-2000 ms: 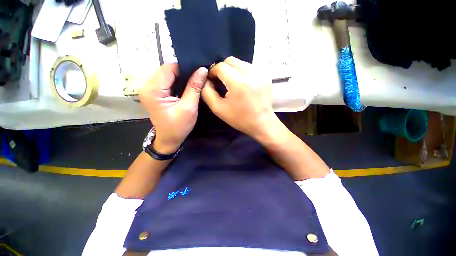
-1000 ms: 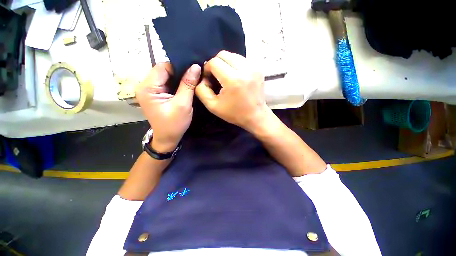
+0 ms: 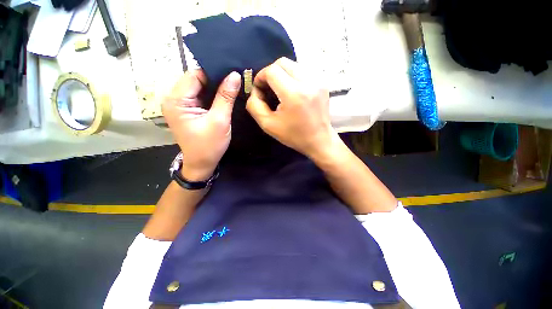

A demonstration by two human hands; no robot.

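A black cut panel [image 3: 239,42] lies over the near part of the cream working board [image 3: 321,36], its lower part between my hands. A small pale gold metal letter logo [image 3: 247,81] shows upright near the panel's middle, between my thumb and fingers. My left hand [image 3: 203,117] grips the panel's left side, thumb beside the logo. My right hand [image 3: 290,105] pinches the panel at its right side, fingertips beside the logo. The palms hide part of the panel.
A hammer with blue-wrapped handle [image 3: 423,84] and a black panel pile [image 3: 502,36] lie at right. A tape roll [image 3: 82,104], small tan block [image 3: 82,44], setting punch [image 3: 114,42] and white sheets [image 3: 51,30] lie at left. A green basket [image 3: 499,140] stands below the bench.
The panel's far end has folded or lowered toward me, and its upper strip no longer shows. The gold logo, hidden between my fingertips before, is now visible. The hands stay close together at the panel.
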